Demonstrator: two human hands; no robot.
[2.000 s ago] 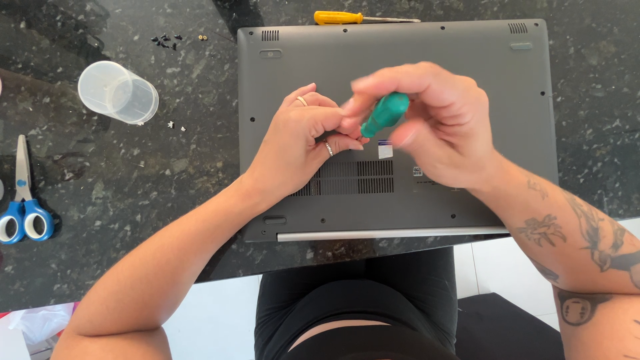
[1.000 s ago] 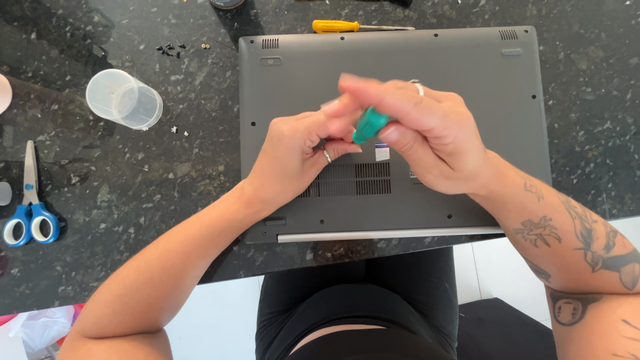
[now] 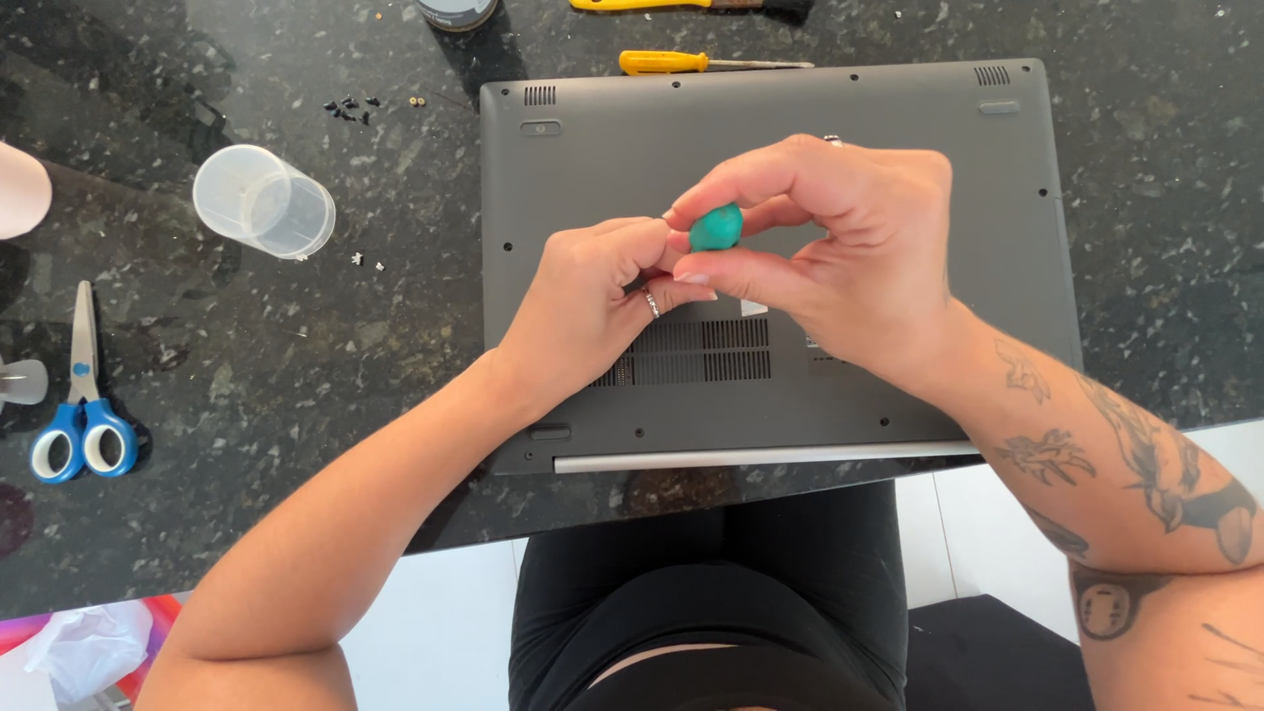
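A closed grey laptop (image 3: 592,148) lies bottom side up on a dark speckled stone counter. Over its middle, my right hand (image 3: 839,237) grips the rounded end of a green screwdriver handle (image 3: 716,228) between thumb and fingers. My left hand (image 3: 602,296) is at the lower end of the same screwdriver, its fingertips pinched together; the shaft and tip are hidden, so I cannot tell whether the tip touches a screw. Below the hands are the vent slots (image 3: 736,351). Screws sit in holes along the laptop's edges, such as one screw (image 3: 675,85) at the far edge.
Beyond the laptop lie a yellow-handled screwdriver (image 3: 667,62) and a yellow-handled brush (image 3: 642,4). To the left are a clear plastic cup (image 3: 265,202), small black screws (image 3: 351,109), blue-handled scissors (image 3: 85,395) and a dark round container (image 3: 456,12). The counter's near edge (image 3: 444,533) runs below the laptop.
My right hand has shifted its fingers around the green handle, which shows at a different angle. My left hand stays by the screwdriver's lower end.
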